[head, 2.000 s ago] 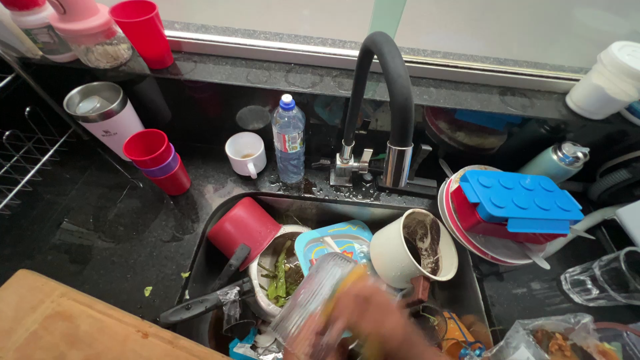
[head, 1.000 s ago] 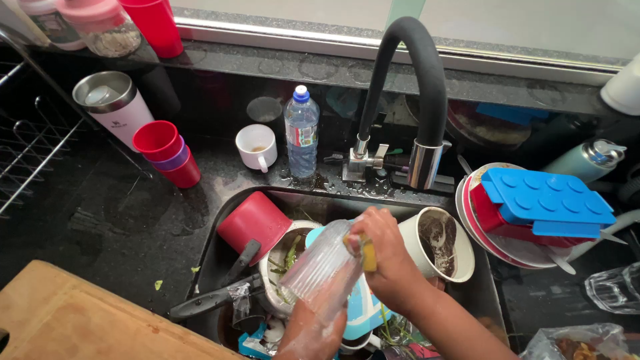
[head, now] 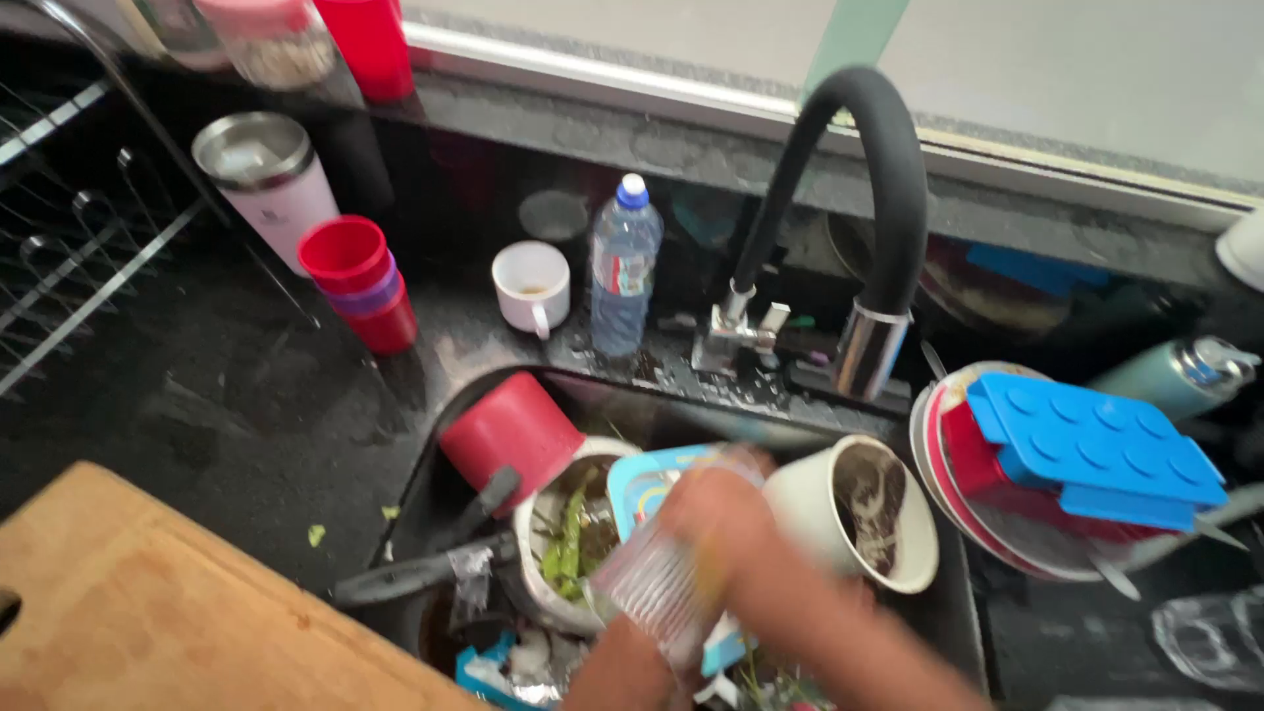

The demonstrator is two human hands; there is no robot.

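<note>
Over the sink, my left hand (head: 627, 662) grips a clear ribbed plastic cup (head: 652, 588) from below. My right hand (head: 716, 523), blurred, is closed around a yellow sponge (head: 709, 568) pressed to the cup's side. Behind and beneath them in the black sink (head: 973, 632) lie a red pot (head: 512, 434) on its side, a pale pot (head: 553, 592) with green scraps, a blue patterned plate (head: 632, 484) and a tilted cream container (head: 810, 499) with dark residue inside. The black faucet (head: 894, 197) arches behind the sink.
A wooden cutting board (head: 148, 602) covers the near left. Behind the sink stand a white mug (head: 531, 286) and a plastic bottle (head: 626, 267); stacked red and purple cups (head: 357, 281) are farther left. Stacked plates (head: 933, 474) with a blue-lidded box (head: 1096, 444) stand right, near a glass (head: 1210, 637).
Since one second ago, my right hand has shifted along the cup toward its upper end. The cup remains in my left hand. The view has moved closer to the sink's left side.
</note>
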